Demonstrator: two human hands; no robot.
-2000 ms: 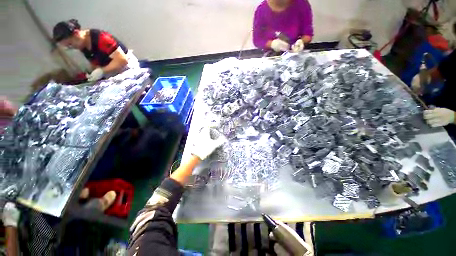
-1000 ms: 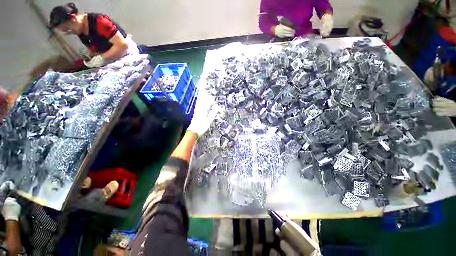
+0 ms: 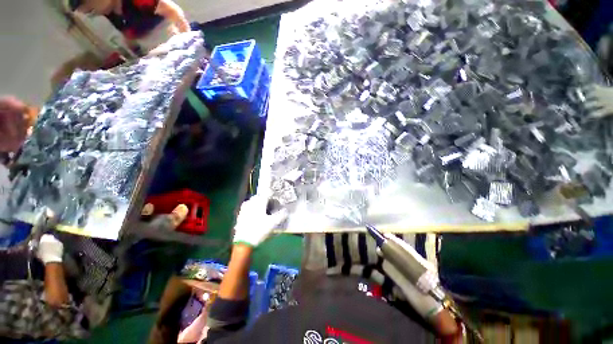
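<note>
My left hand (image 3: 257, 220), in a white glove, is at the table's front left corner, fingers toward small dark parts (image 3: 283, 191); whether it holds one is unclear. My right hand (image 3: 411, 290), also gloved and partly hidden, is around a silver cylindrical tool (image 3: 403, 259) below the front edge. The tool's dark narrow tip points up and left to the table edge. A shiny patch of small bright pieces (image 3: 356, 161) lies near me, beside a large heap of grey metal parts (image 3: 464, 101).
Blue crates (image 3: 232, 67) stand between the two tables. A heaped second table (image 3: 94, 134) is at left, a red crate (image 3: 195, 211) on the floor. Blue bins (image 3: 279, 285) are below my left arm. Other people's gloved hands show at far left (image 3: 50, 248) and right (image 3: 598, 101).
The view has tilted down. My left hand has come back from the left side of the heap to the front left corner. The tool is still in front of me, with more of it visible.
</note>
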